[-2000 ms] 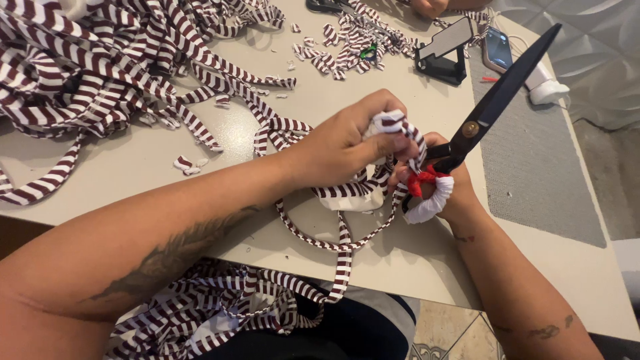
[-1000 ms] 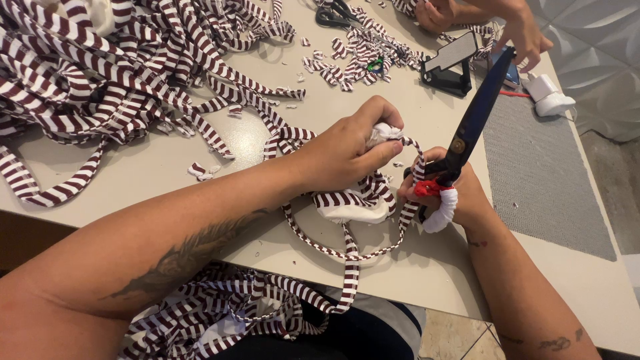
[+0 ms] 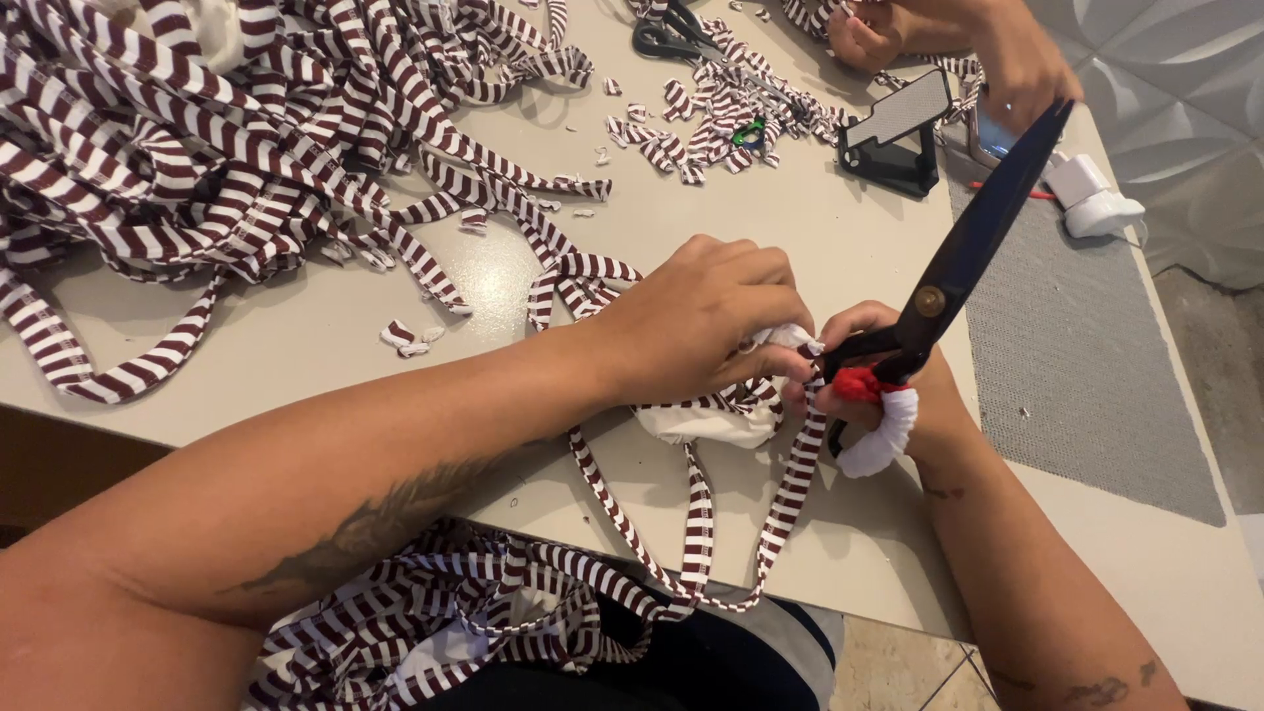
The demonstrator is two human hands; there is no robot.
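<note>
My left hand (image 3: 713, 321) pinches white fabric and the edge of a maroon-and-white striped fabric strip (image 3: 795, 484) between thumb and fingers. Close against it on the right, my right hand (image 3: 913, 395) holds large black scissors (image 3: 953, 267), their blades pointing up and away to the right. White and red cloth (image 3: 879, 434) wraps a scissor handle. The right fingertips are partly hidden behind the strip and the handles. The strip hangs in loops over the table's front edge. White fabric with striped edging (image 3: 706, 423) lies under my left hand.
A big heap of striped strips (image 3: 197, 148) covers the table's left. Another pile (image 3: 474, 612) rests on my lap. Beyond my hands are fabric scraps (image 3: 691, 123), black-handled scissors (image 3: 667, 39), a black stand (image 3: 894, 138), a phone (image 3: 992, 133) and a white charger (image 3: 1086, 193). Another person's hands (image 3: 1022, 64) are behind.
The other person's hand has come in at the upper right, over the phone. My scissors have stayed in my right hand, their blades steeper than two seconds ago.
</note>
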